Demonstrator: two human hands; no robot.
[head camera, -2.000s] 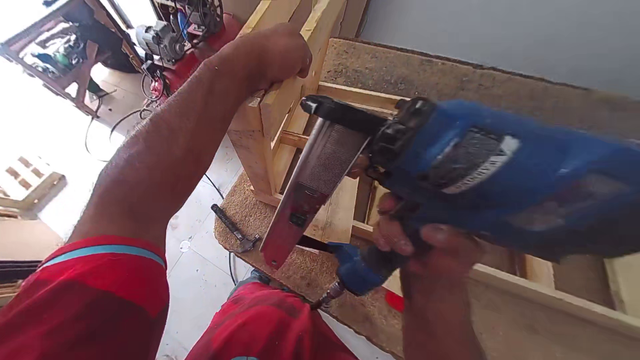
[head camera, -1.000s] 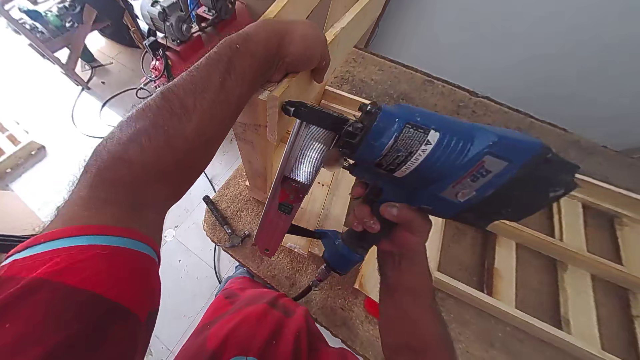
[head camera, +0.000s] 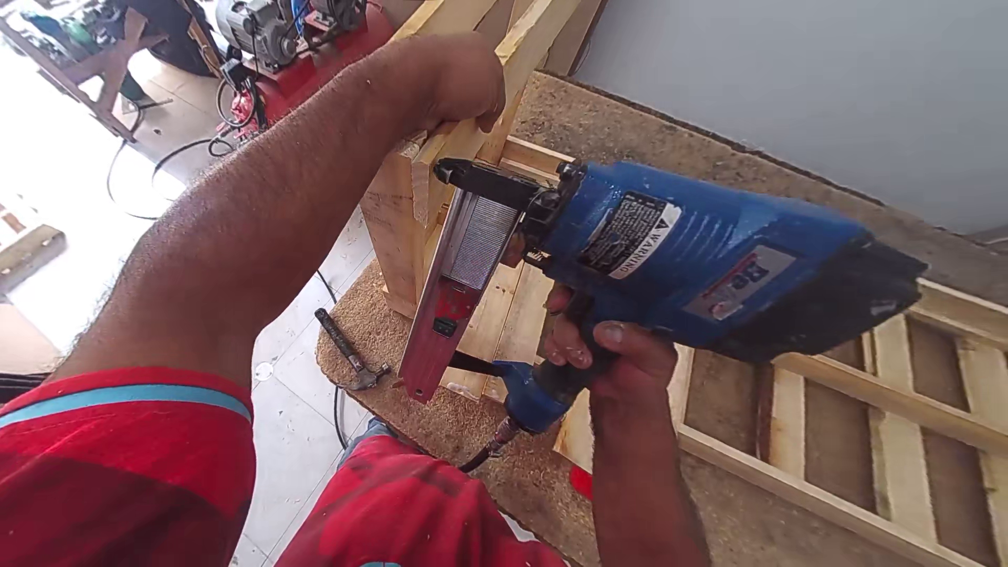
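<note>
My right hand (head camera: 610, 342) is wrapped around the black grip of a blue pneumatic nail gun (head camera: 693, 244), its nose against the edge of an upright wooden board (head camera: 441, 169). The red and silver magazine (head camera: 453, 291) slants down toward me, with a strip of fasteners visible in it. An air hose (head camera: 488, 449) joins the handle's lower end. At the top of the upright wooden frame (head camera: 398, 228), my left hand (head camera: 468, 83) grips a board just beyond the nose; its fingertips are partly hidden. A claw hammer (head camera: 350, 350) lies to the left of the magazine.
A slatted wooden frame (head camera: 819, 457) lies on the particleboard bench top (head camera: 567, 504) at the right. On the tiled floor (head camera: 291, 417) at the upper left stands a red air compressor (head camera: 315, 71) with loose hoses. A grey wall (head camera: 787, 87) is beyond the bench.
The nail gun has turned and moved slightly, showing more of its side and the slatted frame at the right. My left hand keeps its hold at the top of the upright frame. The view has shifted.
</note>
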